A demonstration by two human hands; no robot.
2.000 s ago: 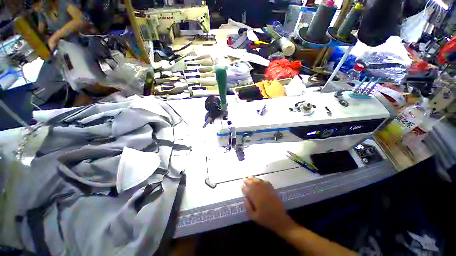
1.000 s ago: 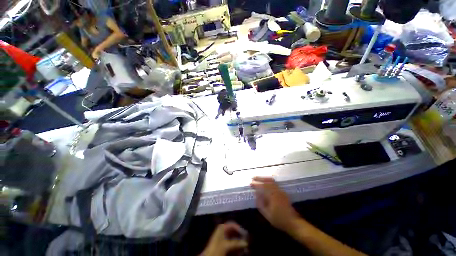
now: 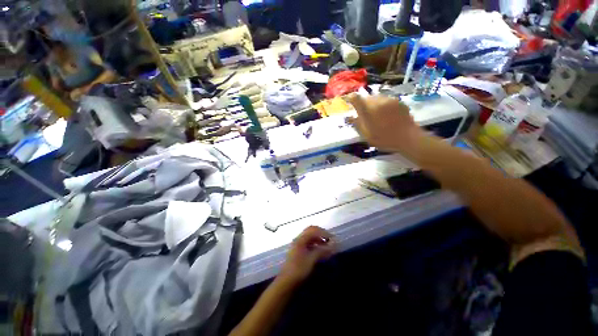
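My right hand [image 3: 387, 123] is over the top of the white sewing machine head [image 3: 295, 139], slightly blurred, its fingers pointing to the back left. Whether it holds anything cannot be told. My left hand [image 3: 308, 252] is at the table's front edge, fingers curled around a small dark object [image 3: 320, 242], too small to name. The grey garment [image 3: 151, 243] lies heaped left of the needle area, with a pale flap [image 3: 187, 222] on top. No cloth shows under the presser foot [image 3: 293, 184]. Neither hand touches the garment.
Snips [image 3: 378, 188] and a flat black rectangle [image 3: 410, 184] lie on the table, right of the needle. A bottle [image 3: 506, 118] stands at the right. Behind are thread cones [image 3: 362, 23], a red bag [image 3: 346, 83] and another machine. A person sits at the far left.
My right hand has risen from the table's front edge to the top of the machine head. My left hand has come up from below the edge. The view has shifted.
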